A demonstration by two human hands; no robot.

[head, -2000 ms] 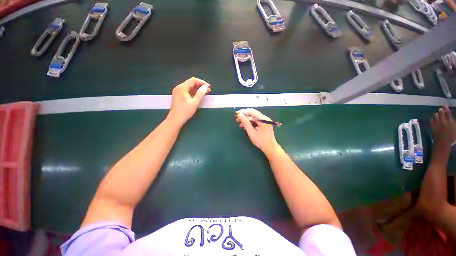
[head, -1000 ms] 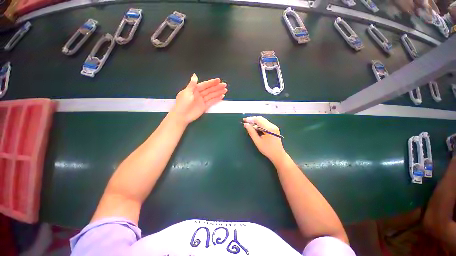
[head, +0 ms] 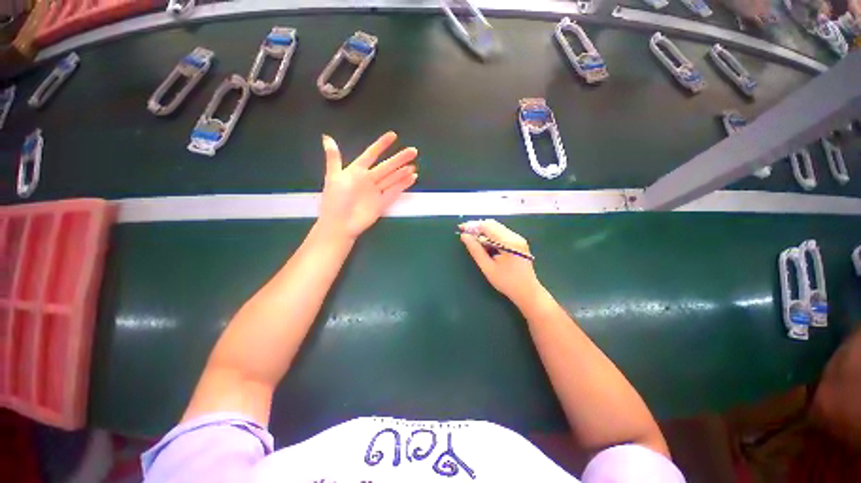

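My left hand is open and empty, fingers spread, over the pale metal rail and the belt's near edge. My right hand is closed around a slim dark hand tool above the green work surface, just below the rail. A white looped unit with a blue part at its far end lies on the dark green belt, beyond the rail and right of my left hand. Neither hand touches a unit.
Several more looped units lie on the belt. Two units lie side by side at the work surface's right. A salmon-red compartment tray is at the left edge. A grey metal post slants across the right. A person's arm shows at far right.
My left hand has opened from curled fingers to spread fingers. The belt units appear further right in view. A blurred unit now shows at the top middle. My right hand still holds the tool.
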